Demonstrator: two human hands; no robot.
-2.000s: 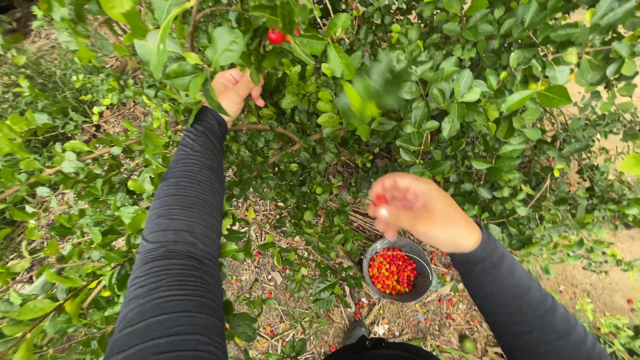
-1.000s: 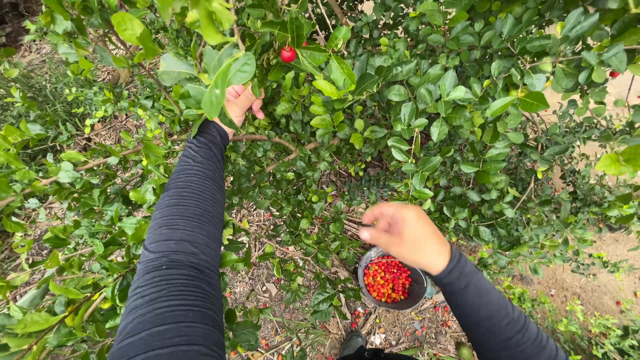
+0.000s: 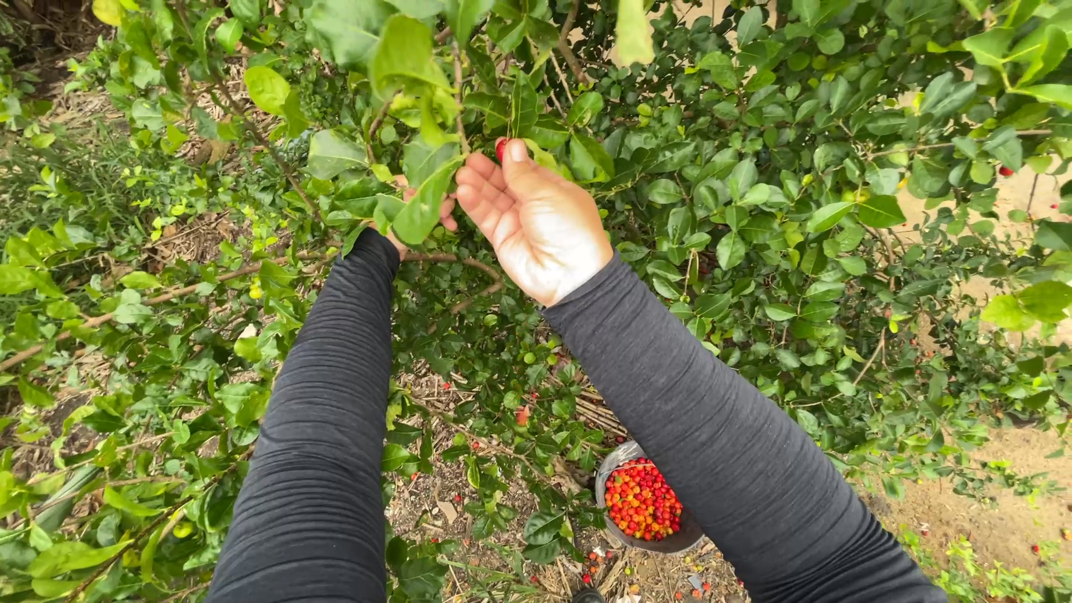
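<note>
My right hand [image 3: 544,222] is raised among the leaves at upper centre, palm up, its thumb and fingertips at a red berry [image 3: 502,149] on the shrub. Just left of it, my left hand [image 3: 427,209] is mostly hidden behind green leaves [image 3: 425,197]; what its fingers hold cannot be made out. Below the right forearm stands a dark bucket [image 3: 670,543] on the ground, holding many red and orange berries [image 3: 643,500]. The forearm covers part of its right side.
Dense leafy branches surround both arms. A woody branch [image 3: 180,291] crosses at the left. Fallen berries [image 3: 595,557] lie on the littered ground beside the bucket. Bare sandy soil [image 3: 963,494] shows at the lower right. A few berries hang at the far right.
My right hand has moved from above the bucket up to the red berry on the shrub. One second ago that berry hung free of my hands. My left hand stays among the leaves.
</note>
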